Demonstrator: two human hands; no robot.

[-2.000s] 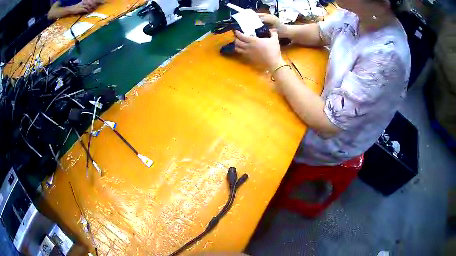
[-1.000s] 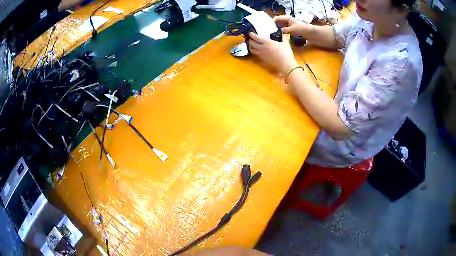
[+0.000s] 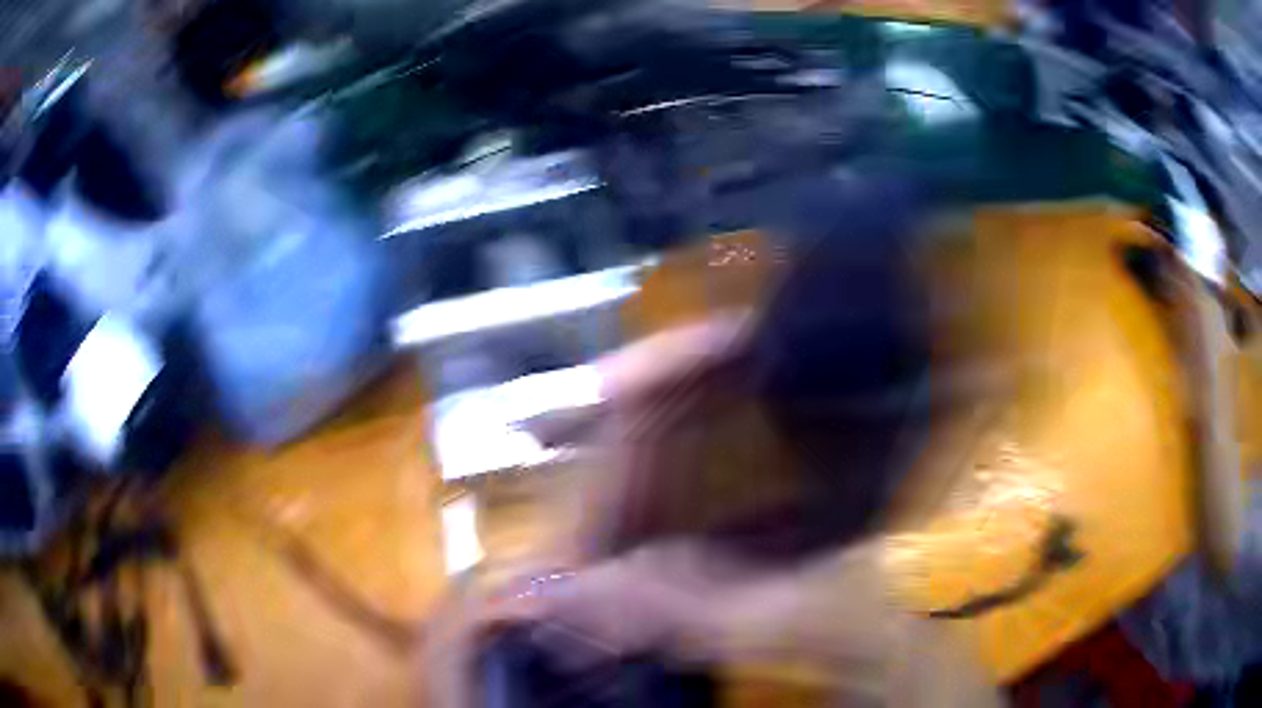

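Note:
The view is heavily blurred. A thick dark cylinder, which looks like the electric screwdriver, stands over the orange tabletop right of centre. My right hand appears wrapped around it, with fingers towards the silver-white screw feeder on the left. My left hand is a smeared skin-coloured shape at the bottom centre, over a dark object cut off by the lower edge. Its grip and the object's kind cannot be told. The screwdriver's tip is not visible.
A bluish bag lies left of the feeder. Dark cables lie at the lower left, and a black tail cable at the right. A dark blurred pile is behind, beside the green strip. Red stool at lower right.
The view has swung left, bringing in the feeder and bag. The tail cable has shifted right in the picture, and the coworker is mostly out. Both my hands and the dark cylinder now show.

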